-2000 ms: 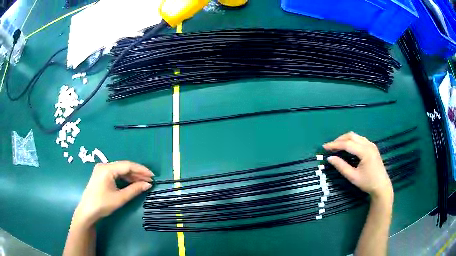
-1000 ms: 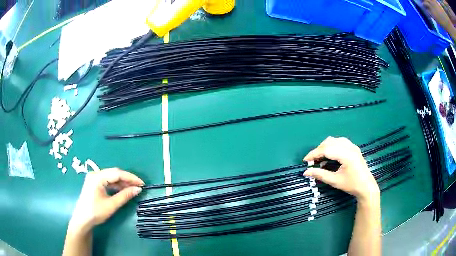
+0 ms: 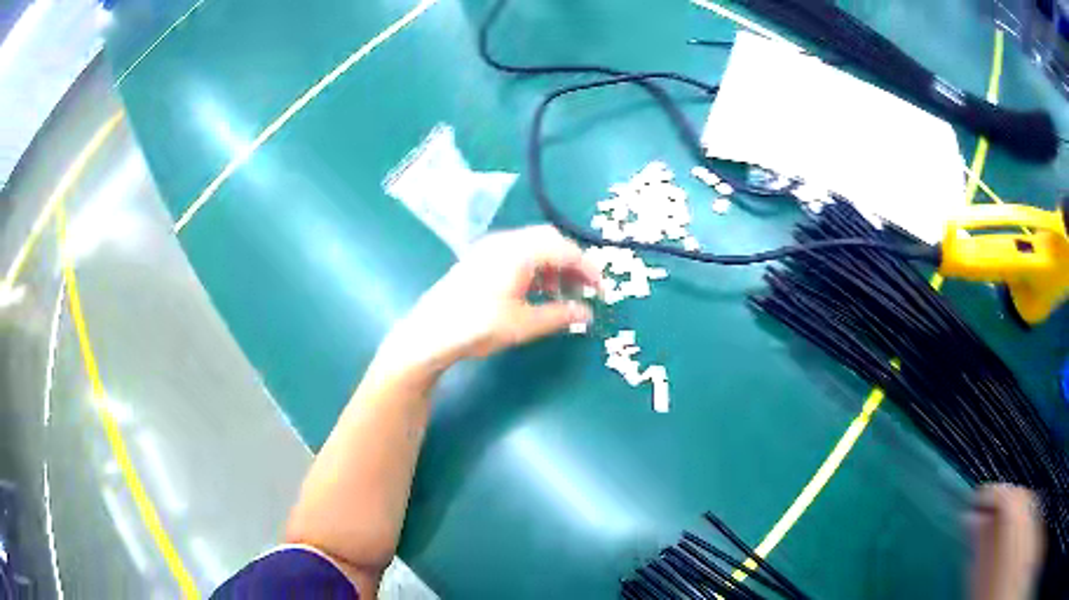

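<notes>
My left hand (image 3: 504, 299) is at the left edge of the pile of small white marker pieces (image 3: 647, 211), thumb and fingertips close together. A small white piece (image 3: 578, 328) shows at the thumb tip. My right hand (image 3: 1006, 545) is blurred and cut off at the lower right edge, over or beside the black cable bundle; its fingers and any hold cannot be made out. The ends of the cable row (image 3: 692, 568) show at the bottom edge; its white column is out of view.
A yellow heat gun (image 3: 1008, 252) lies at the right; its black cord (image 3: 750, 252) loops past the pile. A white sheet (image 3: 838, 129) lies behind. A clear plastic bag (image 3: 451, 193) lies beyond my left hand. The thick cable bundle (image 3: 926, 340) is at the right.
The view has turned to the left. My left hand has left the cable end and moved to the white pieces. My right hand is away from the white column, now at the lower right edge.
</notes>
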